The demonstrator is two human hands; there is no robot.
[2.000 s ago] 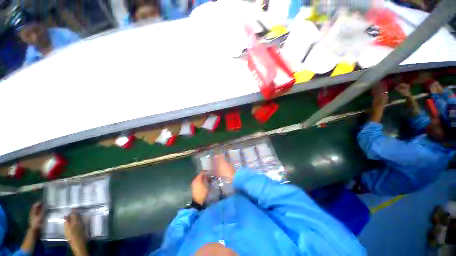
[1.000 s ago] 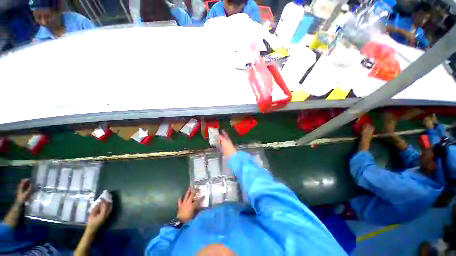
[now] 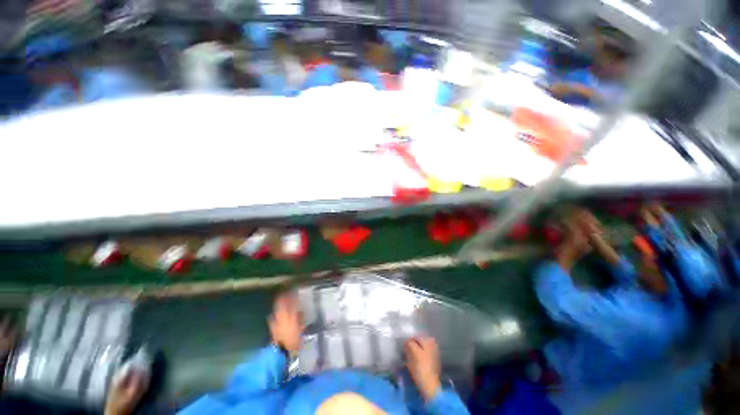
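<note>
The frame is blurred. A clear blister tray (image 3: 349, 328) with whitish rectangles in its pockets lies at the bench's belt side, in front of me. My left hand (image 3: 286, 323) is at its left edge, gripping it. My right hand (image 3: 422, 358) grips near its lower right part; the fingers are blurred. A shiny clear plastic area extends right of the rectangles; whether it is a second sheet I cannot tell. Small red and white boxes (image 3: 294, 243) stand in a row on the green belt (image 3: 422, 250), beyond the tray.
At left, another person's hand (image 3: 128, 382) is beside another filled tray (image 3: 69, 340). At right, a person in blue (image 3: 617, 300) works at the belt. A pale slanted post (image 3: 552, 182) crosses the view. The raised white surface (image 3: 187, 158) holds red and yellow items.
My right hand has come back from the box row to the tray. My left hand has moved up along its left side. The tray has shifted right relative to the boxes. The view has tilted up.
</note>
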